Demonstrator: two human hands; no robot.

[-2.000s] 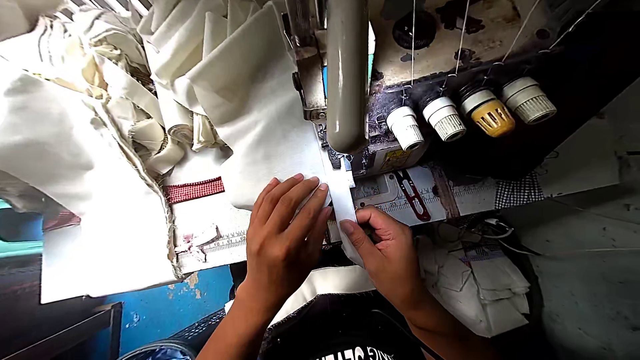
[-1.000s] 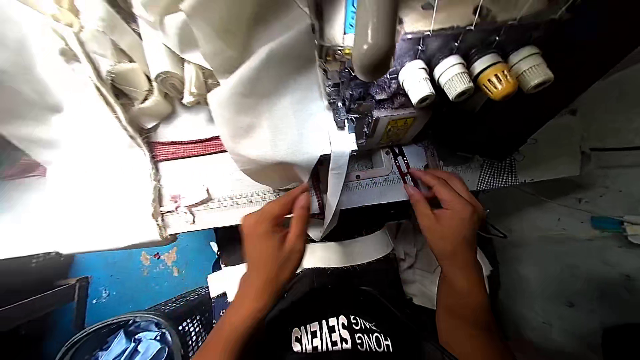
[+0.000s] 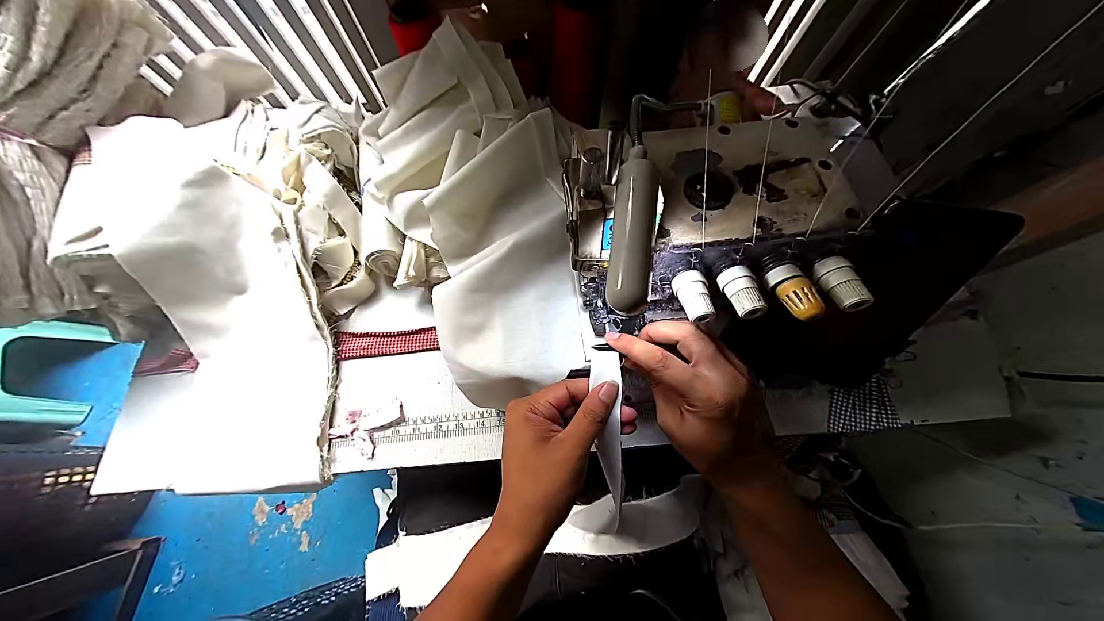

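Observation:
A narrow white fabric strip (image 3: pixel 609 448) runs down from the needle area of an overlock sewing machine (image 3: pixel 750 190). My left hand (image 3: pixel 556 440) pinches the strip between thumb and fingers below the presser foot. Close to the needle area is my right hand (image 3: pixel 699 388), its index finger reaching to the strip's upper end, with a small dark pointed tool (image 3: pixel 604 348) at the fingertips; its handle is hidden by the hand. A wide piece of cream fabric (image 3: pixel 509 310) lies just left of the machine.
Four thread tension knobs (image 3: pixel 744 290) project from the machine's front. Cream cloth (image 3: pixel 233 285) is heaped on the left, beside a red checked strip (image 3: pixel 386 343). A printed ruler scale (image 3: pixel 448 424) follows the table's front edge. White cloth (image 3: pixel 638 526) lies across my lap.
My left hand has come up to grasp the strip. My right hand has moved from the machine's right front to the needle area. The view has shifted, showing more of the machine's top.

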